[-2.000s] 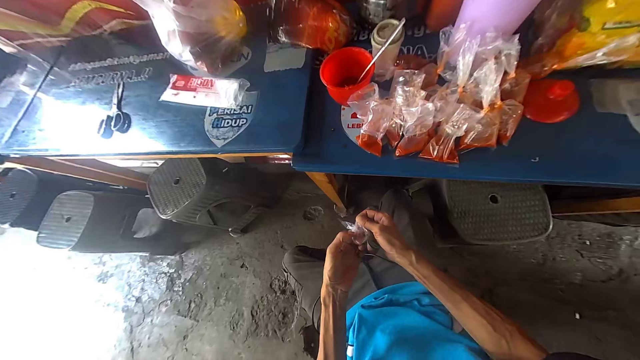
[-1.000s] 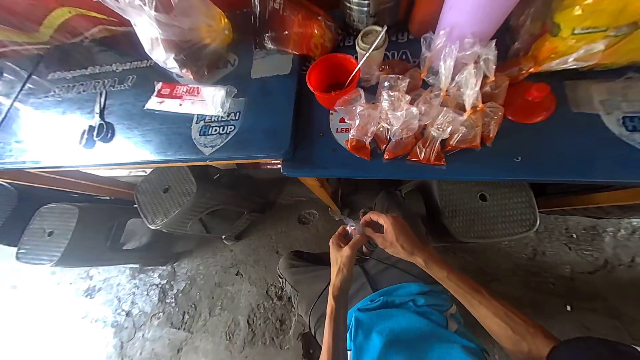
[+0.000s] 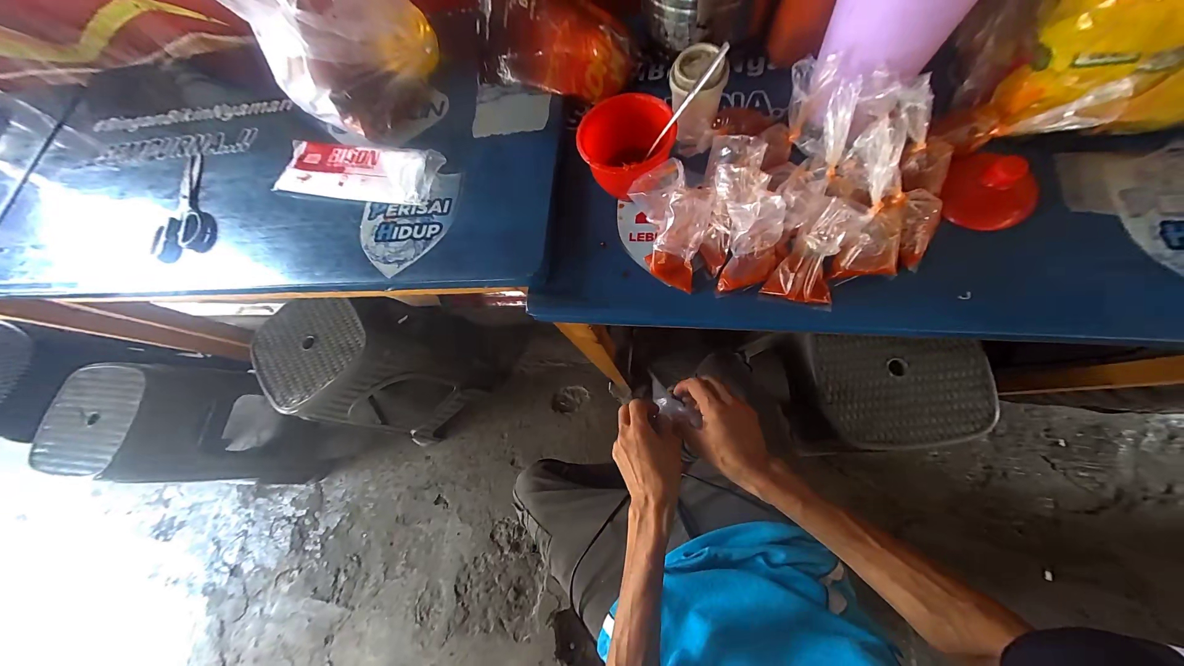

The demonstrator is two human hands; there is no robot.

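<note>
Below the table edge, over my lap, my left hand point(image 3: 647, 449) and my right hand point(image 3: 726, 427) meet at a small clear plastic bag point(image 3: 668, 404), pinched between the fingers of both. The bag's contents, if any, cannot be told. On the blue table above stand several knotted plastic bags of red sauce point(image 3: 800, 273), bunched together. Left of them is a red plastic cup point(image 3: 625, 146) with a thin white-handled utensil point(image 3: 689, 102) leaning in it. A red lid point(image 3: 990, 192) lies to their right.
Scissors point(image 3: 188, 217) and a pack of plastic bags point(image 3: 356, 172) lie on the left blue table point(image 3: 481, 250). A filled clear bag point(image 3: 324, 65), a pale container point(image 3: 700, 88) and a purple container point(image 3: 888, 32) stand farther back. Plastic stools point(image 3: 902, 388) are under the tables, near a wooden leg point(image 3: 592, 350).
</note>
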